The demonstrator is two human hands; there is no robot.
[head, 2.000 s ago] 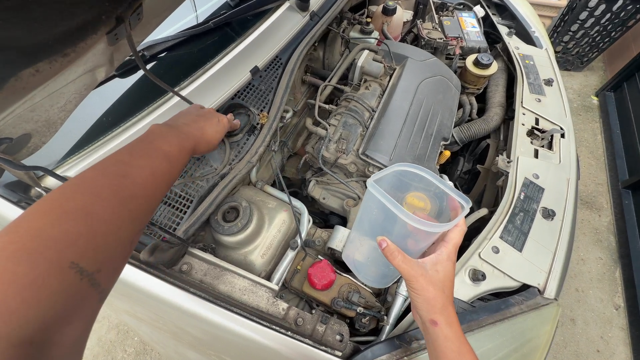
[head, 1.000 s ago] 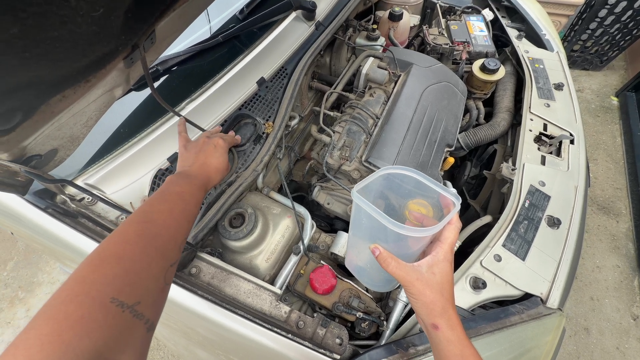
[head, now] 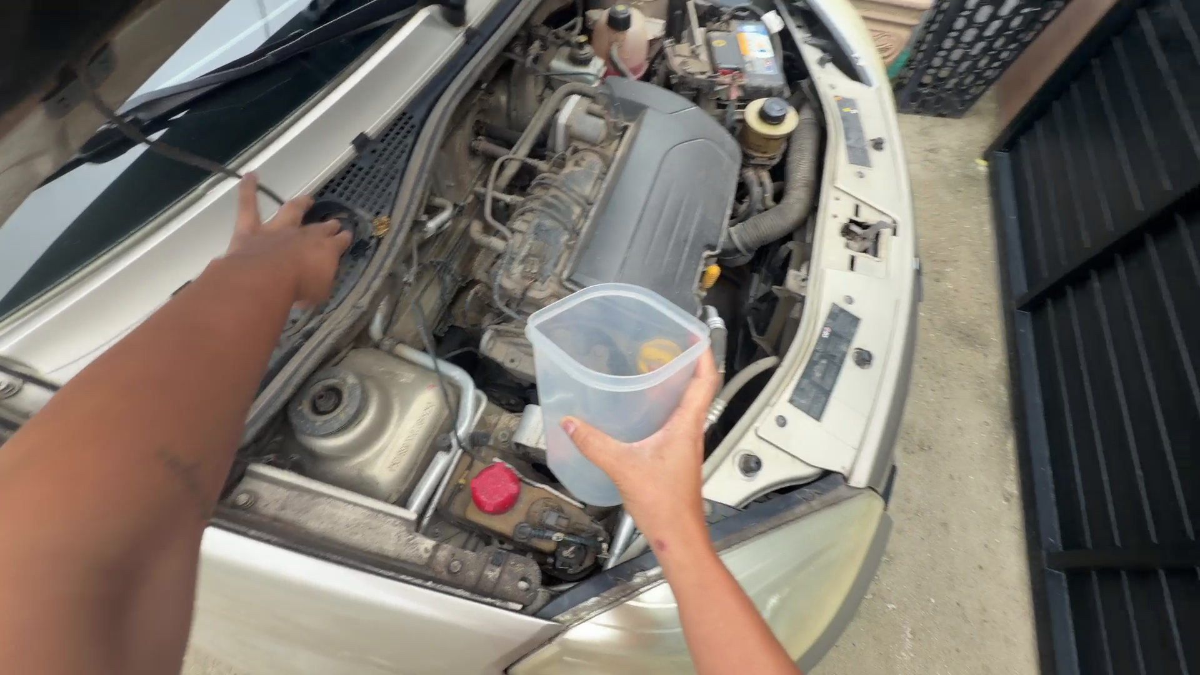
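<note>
My right hand (head: 656,459) grips a translucent plastic container (head: 600,422) from its lower right side, its open top facing up over the engine bay. Through its wall a yellow cap shows. My left hand (head: 286,239) reaches with spread fingers to the black cowl grille (head: 375,173) below the windshield, its fingertips at a dark round part (head: 337,220); whether they hold it I cannot tell. A thin dark cable or rod passes by the fingers. Left of the container is a brown reservoir with a red cap (head: 495,488). The grey engine cover (head: 656,187) lies beyond the container.
The raised hood (head: 56,103) is at upper left. Around the bay are the strut tower (head: 375,422), the battery (head: 745,56), a corrugated air hose (head: 778,211), the front panel (head: 816,375) and the headlight (head: 731,600). A black metal gate (head: 1116,328) stands at right.
My left hand's fingers, spread near the cowl one second ago, now reach further toward the dark round part. The right hand still holds the container over the bay.
</note>
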